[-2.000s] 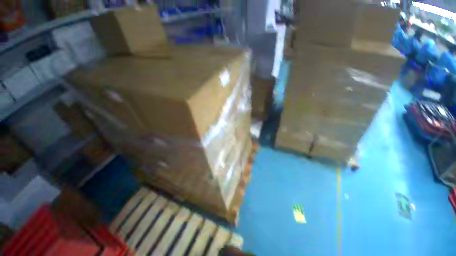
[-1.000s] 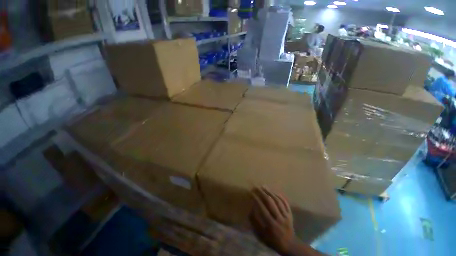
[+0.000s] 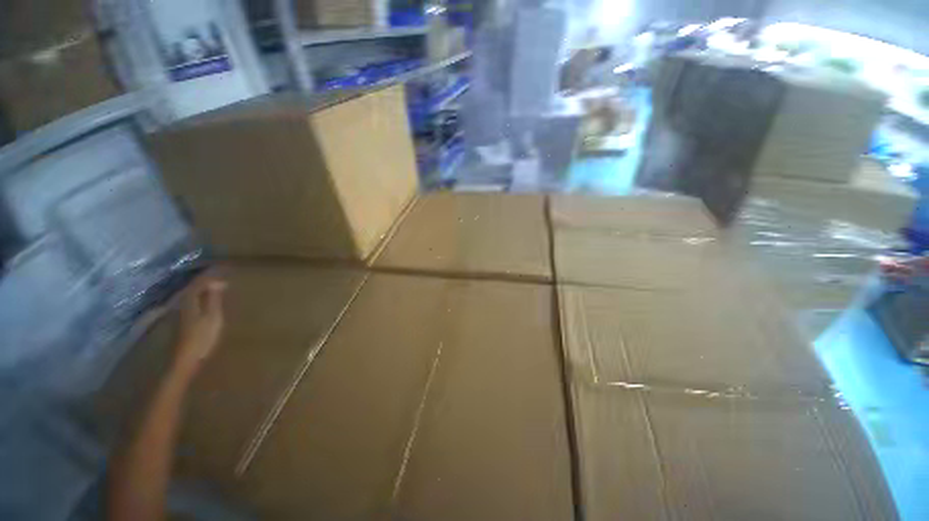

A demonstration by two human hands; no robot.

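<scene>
Large brown cartons (image 3: 489,397) stand packed side by side and fill the middle and bottom of the view, with closed tops and straight seams. A smaller closed carton (image 3: 255,183) sits on top of them at the back left. My left hand (image 3: 204,313) is raised at the left, over the left side of the carton tops. Its fingers look curled, but blur hides whether they hold anything. Shiny clear wrap (image 3: 153,267) shows just beyond it. My right hand is out of the picture.
Another wrapped carton stack (image 3: 820,209) stands at the right, beside blue floor (image 3: 866,377). Shelving with blue bins (image 3: 372,73) is behind. Pale boxes (image 3: 117,193) line the left side. A dark trolley (image 3: 907,324) is at the right edge.
The view has moved closer over the carton tops. The hand on the front carton has left the picture. My left hand has come in at the left.
</scene>
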